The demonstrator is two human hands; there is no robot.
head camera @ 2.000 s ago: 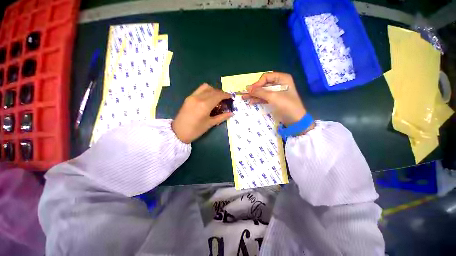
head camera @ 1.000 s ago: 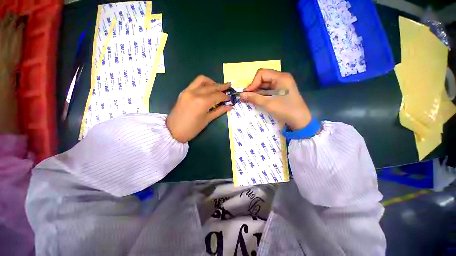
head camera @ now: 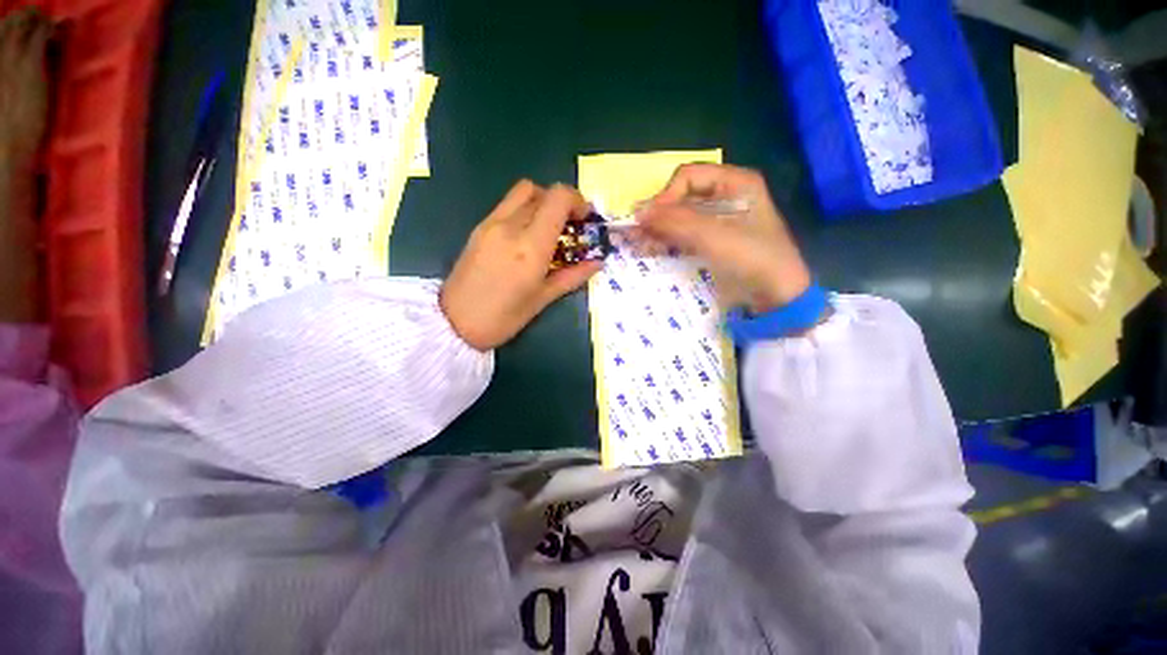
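My left hand (head camera: 515,266) holds a small dark, glossy electronic module (head camera: 581,242) between thumb and fingers, with an orange-gold part showing. My right hand (head camera: 732,233) is just right of the module, blurred, with its fingers pinched on thin pale tweezers (head camera: 627,221) whose tip is close to the module. The adhesive sheet (head camera: 659,371), white with blue print and yellow edges, lies under both hands. Its bare yellow top end shows above them.
Spare adhesive sheets (head camera: 314,192) overlap at left. Beside them lie a slim silvery tool (head camera: 184,211) and a red tray (head camera: 96,218). A blue bin (head camera: 953,128) with white pieces (head camera: 881,102) stands at upper right. Yellow release paper (head camera: 1075,205) lies far right. Part of another person shows at the left edge.
The view has shifted toward the right, pushing the red tray partly out of view. My right hand has drawn slightly away from the module, which my left hand still holds. Another person's arm has appeared over the tray.
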